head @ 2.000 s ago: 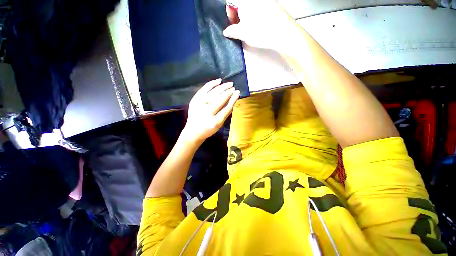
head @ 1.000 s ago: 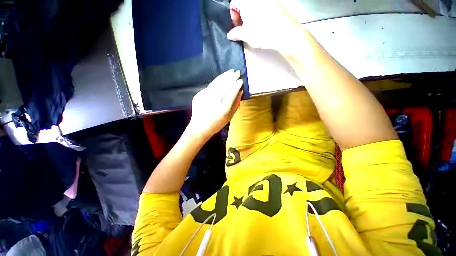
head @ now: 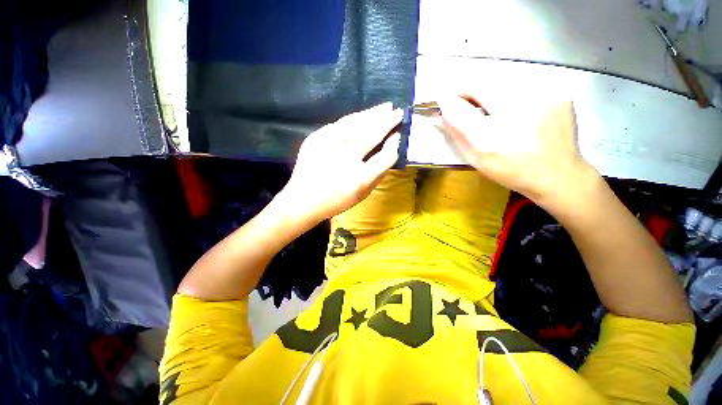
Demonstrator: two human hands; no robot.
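Observation:
A navy fabric panel (head: 269, 30) lies flat on the machine table, with a shiny black-grey band (head: 261, 107) along its lower and right sides. My left hand (head: 344, 158) rests at the panel's lower right edge, fingertips on that edge. My right hand (head: 507, 138) is just right of the edge, closed around small scissors (head: 425, 108). Their short metal blades point left and reach the panel's edge, close to my left fingertips. Most of the scissors is hidden in my right hand.
A wooden-handled tool (head: 687, 75) lies at the far right of the white table (head: 554, 91). A pale clump (head: 687, 11) sits behind it. A dark grey bag (head: 119, 245) stands below the table at left. Dark cloth hangs at the left edge.
My right hand has moved down and toward my body, from the panel's upper edge to near my left hand; metal blades now show. The view has shifted, with more table visible at right.

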